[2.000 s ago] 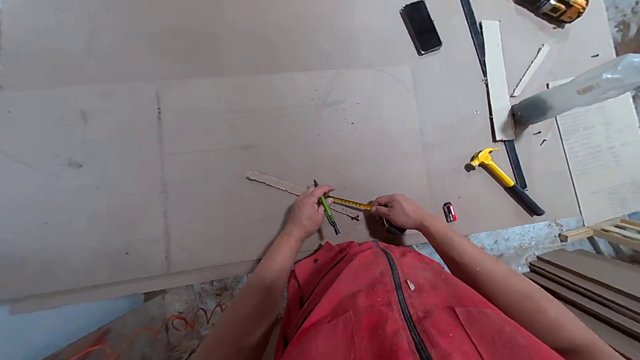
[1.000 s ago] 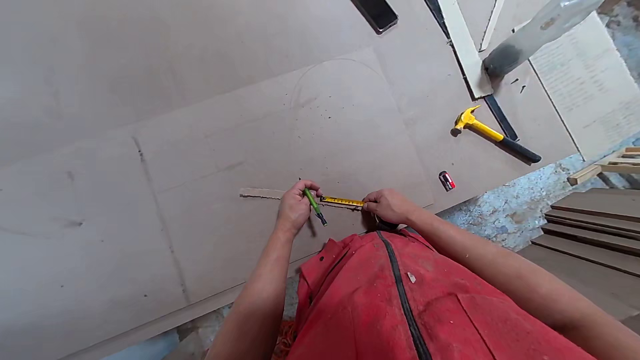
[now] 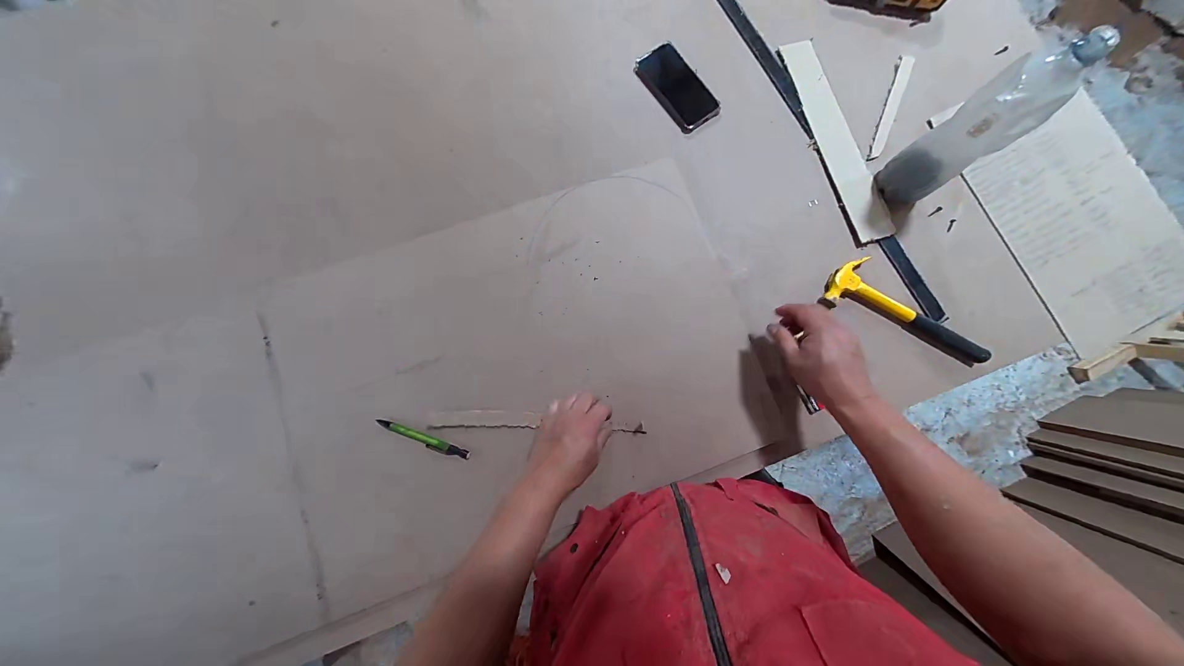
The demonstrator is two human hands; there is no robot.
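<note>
My left hand point(image 3: 572, 437) rests on a thin, rough-edged strip point(image 3: 481, 419) lying on the large board point(image 3: 370, 518); its fingers are bent over the strip, and whether they grip it cannot be seen. A green mechanical pencil point(image 3: 424, 438) lies to the left of that hand. My right hand point(image 3: 821, 356) is raised over the board, just left of the yellow claw hammer point(image 3: 902, 310), with its fingers curled. Whether it holds anything is unclear. Partly behind this hand lies a small red and black object point(image 3: 810, 400). The tape measure is not visible.
A smartphone point(image 3: 677, 87) lies beyond my hands. At the right are a pale flat strip point(image 3: 837, 143), a dark metal bar point(image 3: 912, 277), a plastic bottle point(image 3: 994, 120) and a panel with writing point(image 3: 1073, 213). Stacked boards point(image 3: 1110, 462) stand below the table's right edge.
The green pencil, earlier in my left hand, now lies on the board. My right hand has moved right, toward the hammer. The yellow tape blade between my hands is out of sight.
</note>
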